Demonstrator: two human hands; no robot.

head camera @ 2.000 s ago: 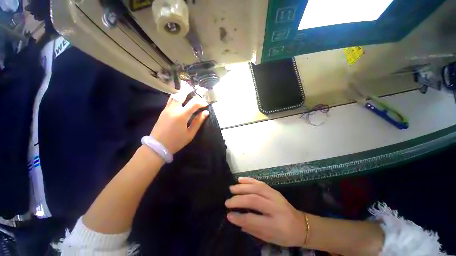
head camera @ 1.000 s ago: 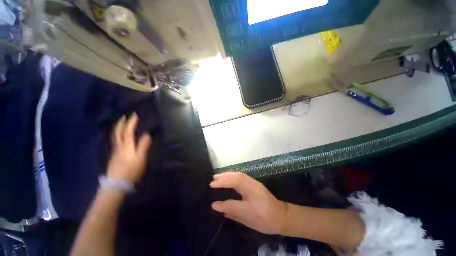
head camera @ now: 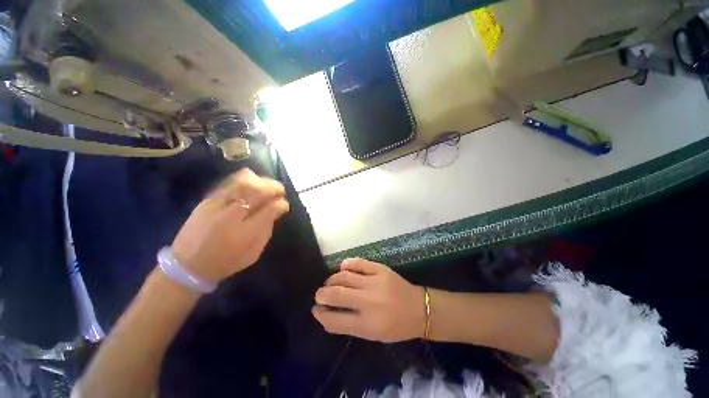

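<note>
A dark garment covers the left and lower middle of the view, its edge running down from the sewing machine's lit foot area. My left hand, with a pale bangle, is over the cloth just below the machine head, fingers bent together and slightly blurred; whether it pinches the cloth cannot be told. My right hand, with a thin gold bracelet, is curled on the garment's edge at the table's front rim, fingers closed on the dark cloth.
A smartphone lies right of the needle area, with loose thread beside it. Thread snips lie further right. The green table edge curves across the right. A yellow sticker is on the machine body. A white strip runs down the left.
The view has shifted, so the machine and table items appear further left. My left hand has left the cloth at the left and come in below the machine head. My right hand's fingers have curled in.
</note>
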